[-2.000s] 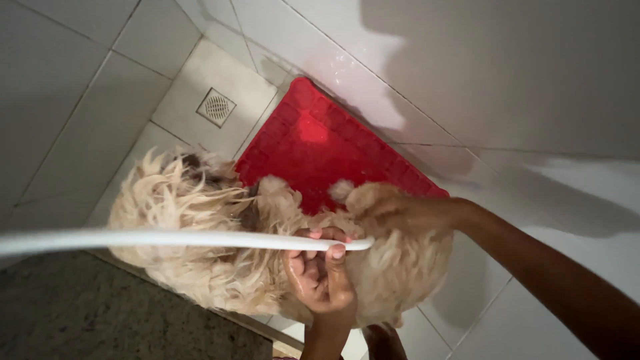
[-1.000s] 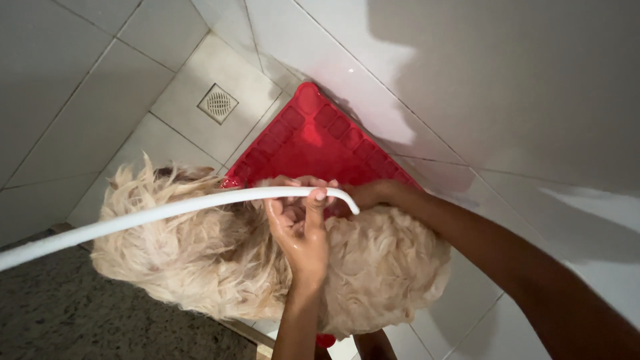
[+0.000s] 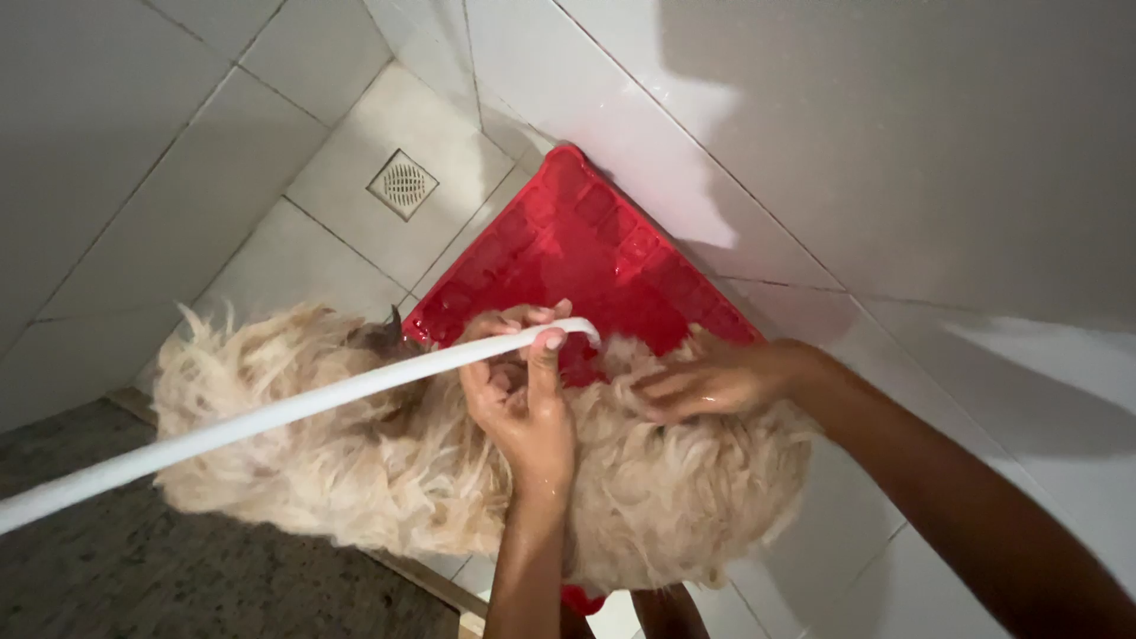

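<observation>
A long-haired, cream-coloured dog (image 3: 355, 479) with wet-looking fur stands across the middle of the view, its head at the left. My left hand (image 3: 524, 399) grips the end of a thin white hose (image 3: 293, 417) above the dog's back, thumb on top of it; the curved tip points down toward the far side. My right hand (image 3: 710, 382) lies on the fur of the dog's far flank, fingers spread and partly sunk in the hair. A red plastic tray or mat (image 3: 603, 257) with a patterned rim lies under and beyond the dog.
A square floor drain (image 3: 403, 185) sits in the pale floor tiles at the upper left. Tiled walls (image 3: 932, 160) rise at the right and left. A speckled stone surface (image 3: 177, 568) with a light edge is at the lower left. A person's legs show at the bottom.
My right hand has moved out from behind my left hand to the right along the dog's flank. The hose has tilted, its far part now lower at the left.
</observation>
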